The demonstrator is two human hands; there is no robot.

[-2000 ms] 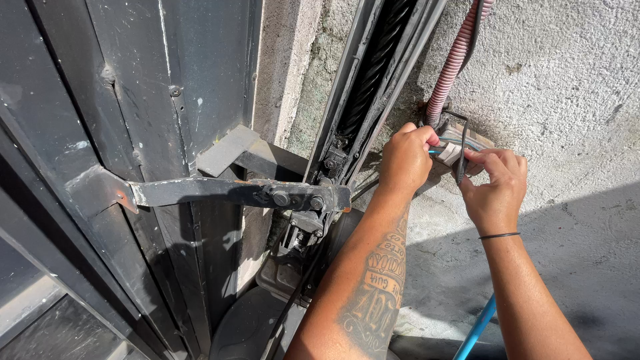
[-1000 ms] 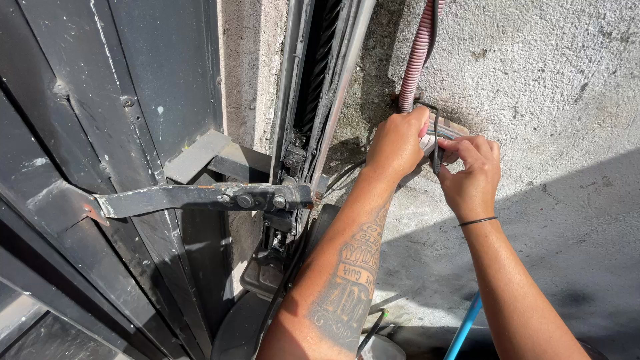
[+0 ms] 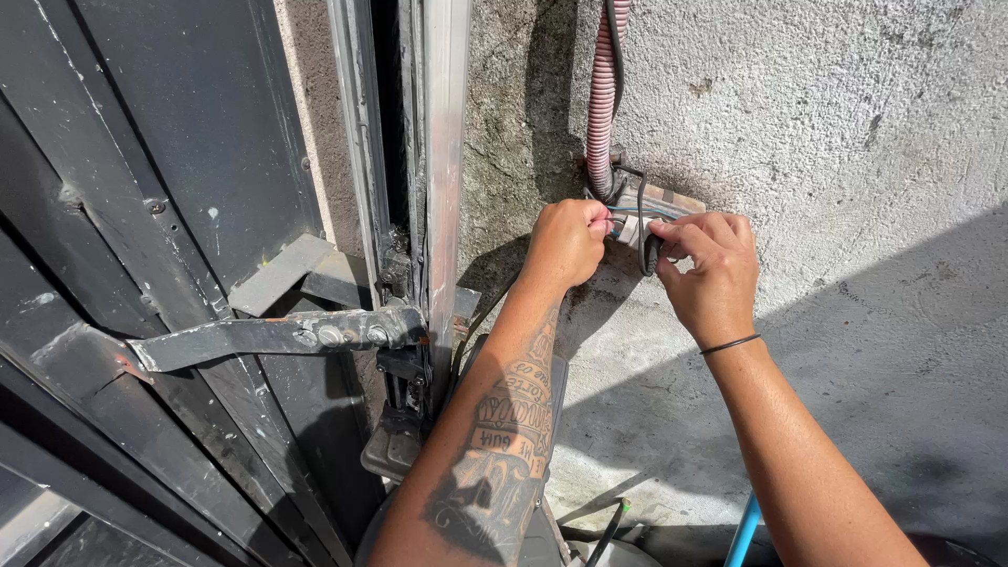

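Both hands work at an electrical box set in the rough wall, at the lower end of a pink corrugated conduit. My left hand pinches thin wires at the left side of the box. On the right, my right hand has its thumb and forefinger closed beside a looped black cable; what exactly it grips is hard to see. Between the hands lies a small white piece, and blue wire runs above it. The fingers hide part of the box.
A dark metal gate fills the left side. Its flat metal arm reaches a vertical metal rail. Below are a dark motor housing, a black cable with a green tip and a blue pole.
The view has shifted, with the gate and rail now set differently in frame. Both hands stay at the box, and a little more of the wires shows between them than one second ago.
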